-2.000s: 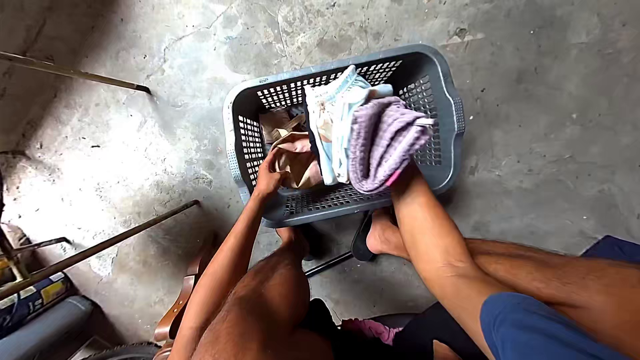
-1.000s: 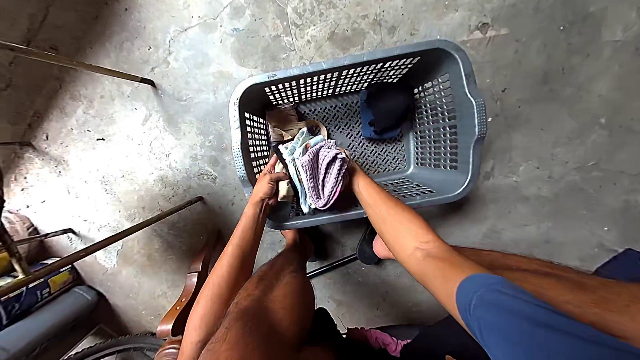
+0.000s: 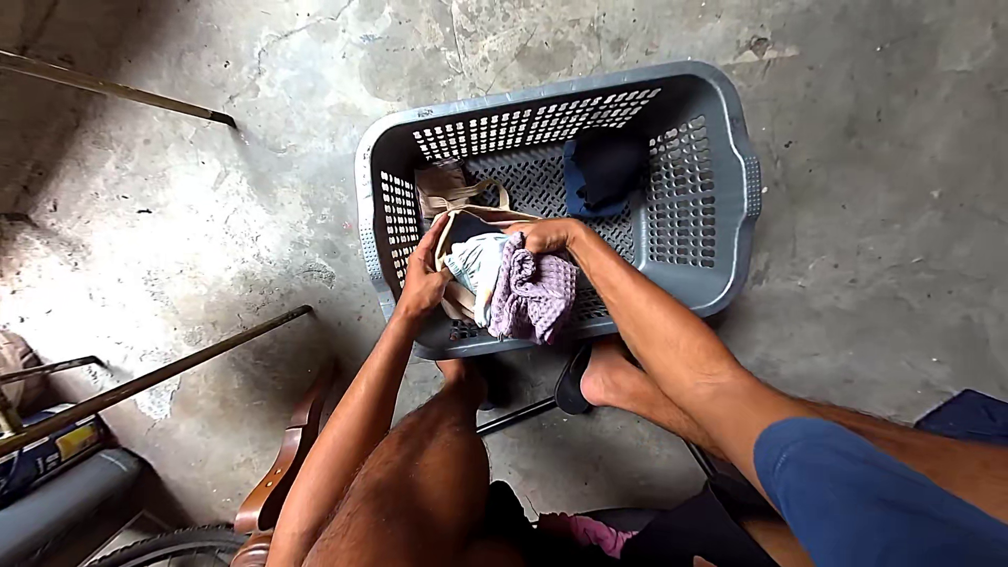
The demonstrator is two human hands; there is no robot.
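Note:
A grey perforated plastic laundry basket [image 3: 693, 295] sits on the floor before me. At its near left part, a purple waffle-textured cloth [image 3: 535, 291] and a light blue and white folded cloth [image 3: 476, 264] lie together against a beige-edged fabric item [image 3: 457, 303]. My left hand [image 3: 425, 276] grips the left edge of that beige-edged item. My right hand [image 3: 547, 235] is bent over the top of the bundle, its fingertips partly hidden, so its exact hold is unclear. A brown cloth [image 3: 441, 179] with a beige strap lies in the far left corner, and dark blue folded clothes [image 3: 602, 169] lie farther right.
My feet are just below the basket, near a dark metal bar [image 3: 516, 416]. Metal rods [image 3: 157, 384] stretch in from the left. A brown wooden chair part [image 3: 276, 480] and a tyre [image 3: 169, 543] are at the lower left. Pink cloth [image 3: 591, 535] is near my lap.
The purple cloth, earlier held over the basket's middle, is now at its near left part. My right hand has moved from beside the bundle to its top. The dark blue clothes have come into view.

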